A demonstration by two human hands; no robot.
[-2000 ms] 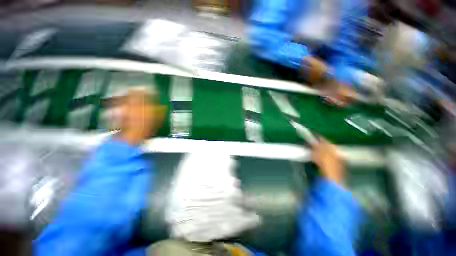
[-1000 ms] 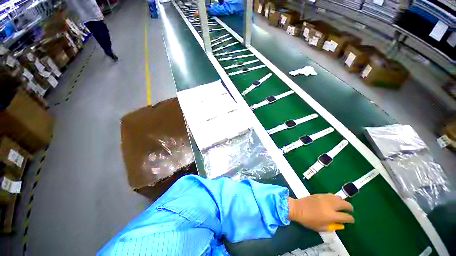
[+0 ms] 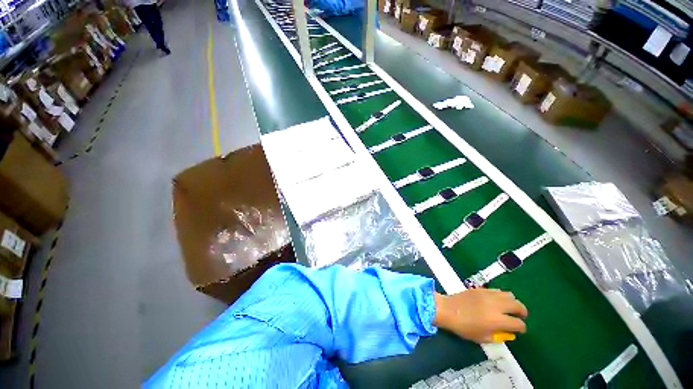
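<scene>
My left hand (image 3: 481,315), in a blue sleeve, reaches over the near belt rail at lower right. A yellow hand tool (image 3: 504,336) shows at its fingers, mostly hidden by them. A strapped watch (image 3: 511,260) with white strap and dark face lies on the green belt just beyond my hand; its near strap end is close to my hand, and I cannot tell if they touch. Another strapped watch (image 3: 600,381) is partly cut off at the bottom right. My right hand is not in view.
Strapped watches lie across the green conveyor belt (image 3: 558,311), running away to the top. Clear plastic bags (image 3: 359,234) and white bundles (image 3: 315,163) lie on the near bench, beside a cardboard carton (image 3: 228,220). Bagged bundles (image 3: 608,228) lie on the far bench. A strap stack (image 3: 471,377) shows at the bottom.
The view has swung from the belt front to along the belt, and my right hand has left it. Since the middle frame, the nearest watch sits farther from my left hand and another shows more at bottom right.
</scene>
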